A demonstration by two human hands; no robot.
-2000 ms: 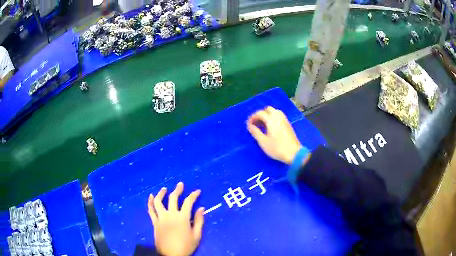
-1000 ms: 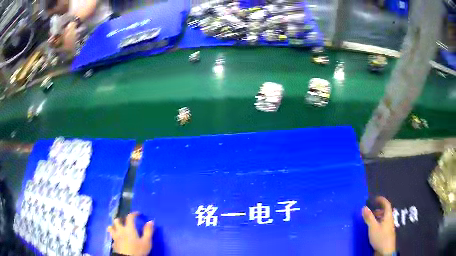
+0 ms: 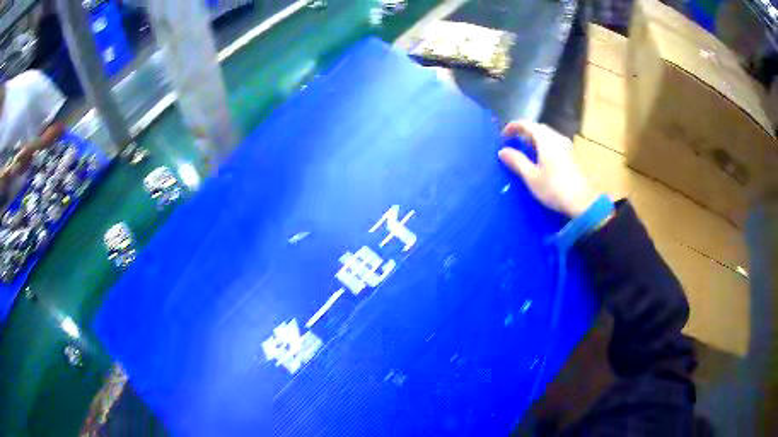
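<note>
The blue corrugated plastic sheet (image 3: 444, 299) with white Chinese characters fills the middle of the view, held up and slanted. My right hand (image 3: 546, 171), with a blue band at the wrist, grips its right edge, thumb on the face side. My left hand is not in view. Small wired board assemblies lie on the green conveyor belt (image 3: 243, 98) to the left, two larger ones (image 3: 119, 244) among them.
A person's arm and hands are at the far left over a heap of wired assemblies (image 3: 43, 205). A metal post (image 3: 192, 68) stands upper left. A bag of small parts (image 3: 463, 46) lies on the dark bench. Cardboard boxes (image 3: 708, 111) stand at the right.
The view has swung right. The blue sheet has gone from lying flat to being raised and slanted. My right hand now grips its edge; my left hand has left the view.
</note>
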